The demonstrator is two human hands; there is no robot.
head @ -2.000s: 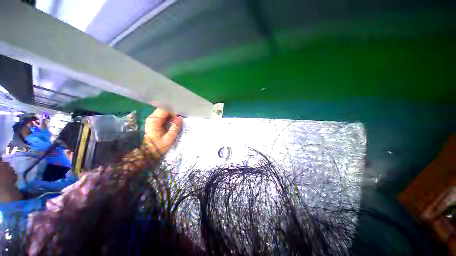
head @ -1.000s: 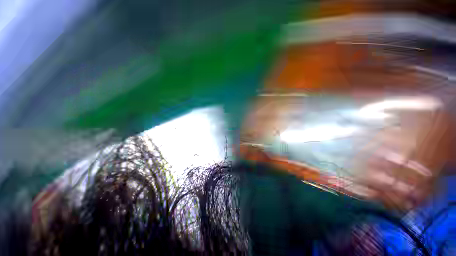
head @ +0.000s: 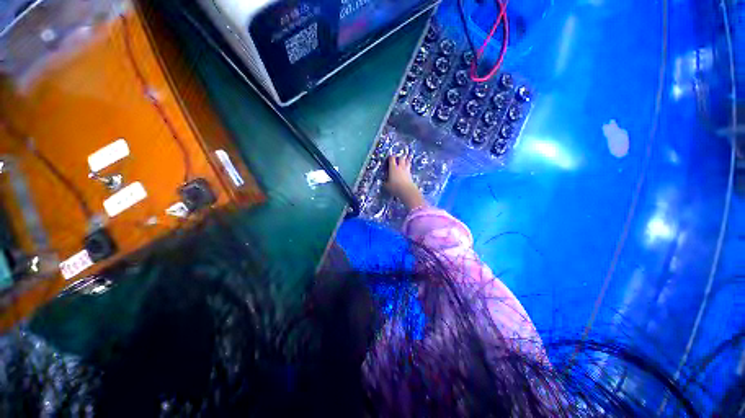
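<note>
My right hand [head: 400, 175], in a pink sleeve, reaches down over the near part of a parts tray at the bench edge. Its fingertips touch or hover at the tray's pockets; whether they pinch a part is too small to tell. The clear tray [head: 429, 173] has shiny pockets around the hand. The tray section beyond it holds several rows of dark round parts [head: 462, 126]. My left hand is not in view. Dark hair covers the lower part of the view.
The orange test fixture [head: 65, 90] is at the left, with white labels. A white box with a dark front panel [head: 327, 45] stands at the top. A black cable [head: 306, 147] crosses the green bench [head: 269, 220]. Red wire [head: 492, 49] hangs over the tray. Blue floor [head: 588, 204] lies beyond the edge.
The view has swung right, from the silvery mat past the orange fixture to the parts tray. My right hand, blurred at the fixture before, is now at the tray. My left hand has left the view.
</note>
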